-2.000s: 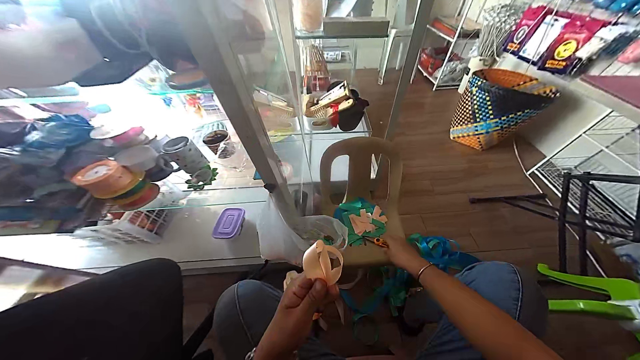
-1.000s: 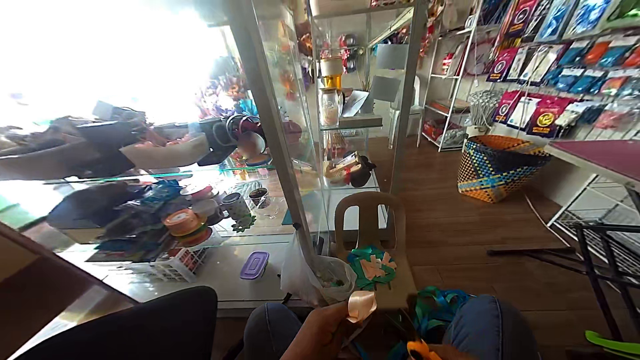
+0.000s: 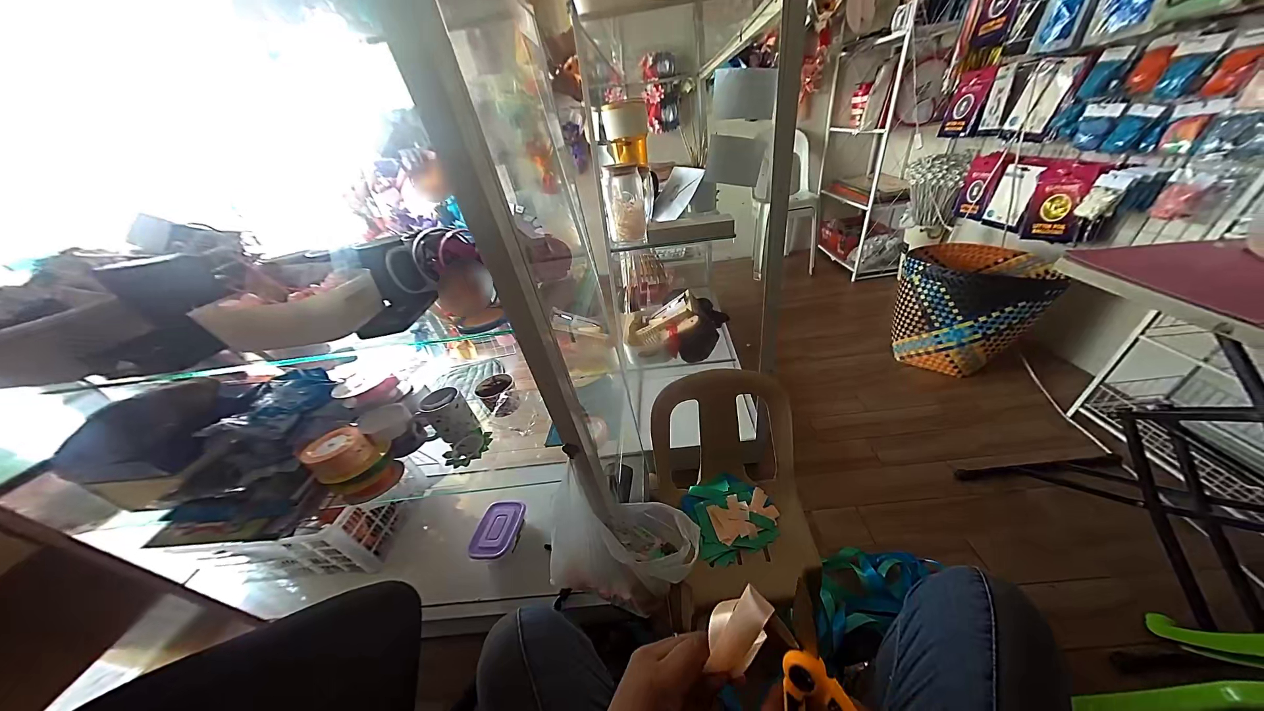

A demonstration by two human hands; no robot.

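Note:
My left hand (image 3: 664, 675), low in the head view, pinches a looped peach satin ribbon (image 3: 739, 628). Just right of it, orange-handled scissors (image 3: 812, 681) point up beside the ribbon; my right hand is mostly cut off by the bottom edge, and its grip on the handles hardly shows. Ahead, cut green and peach ribbon pieces (image 3: 733, 521) lie in a pile on the seat of a beige plastic chair (image 3: 778, 583). A tangle of blue and green ribbon (image 3: 857, 592) hangs between the chair and my right knee.
A white plastic bag (image 3: 592, 553) hangs left of the chair. Glass shelves hold ribbon spools (image 3: 341, 454), a mug (image 3: 449, 413) and a purple-lidded container (image 3: 497, 529). A woven basket (image 3: 973, 311) stands on the wooden floor. Black metal legs (image 3: 1165, 494) and green plastic parts (image 3: 1205, 647) are at right.
The view has tilted up and shifted. The scissors, two seconds ago near the ribbon pile on the chair, are now beside the peach ribbon in my left hand.

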